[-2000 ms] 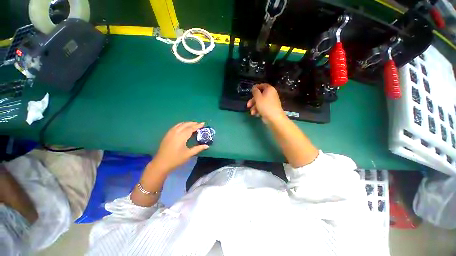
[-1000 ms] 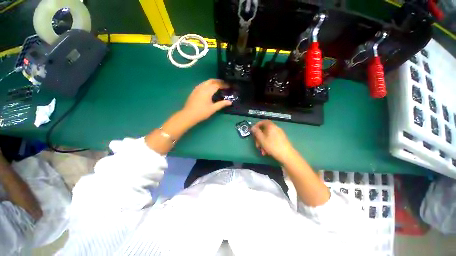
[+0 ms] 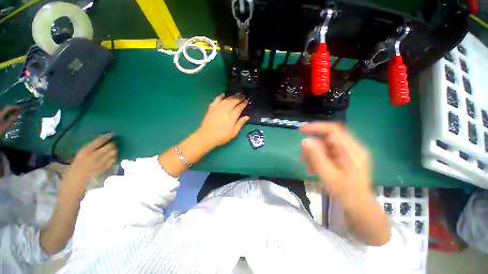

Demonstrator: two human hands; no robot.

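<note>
The black pressing jig [image 3: 289,122] stands in front of me, with metal toggle clamps above it. My left hand [image 3: 223,116] lies at its left station, fingertips on the nest; whether they hold a unit there is hidden. A small squarish unit [image 3: 256,139] with a round centre lies alone on the green mat, just in front of the jig and touched by neither hand. My right hand [image 3: 334,155] is blurred, raised over the mat right of the unit. Its fingers are apart and I see nothing in it.
Red clamp handles [image 3: 320,69] hang over the jig. White parts trays [image 3: 436,107] stand at right; another tray [image 3: 418,199] is below the bench edge. A dark grey box [image 3: 78,71], tape roll and white loops [image 3: 183,58] are at left. Another person's hand [image 3: 95,155] rests at the left bench edge.
My left hand went from holding a unit over the mat to the jig's left station. My right hand left the jig and moved right, away from the unit now on the mat. A neighbour's hands appeared.
</note>
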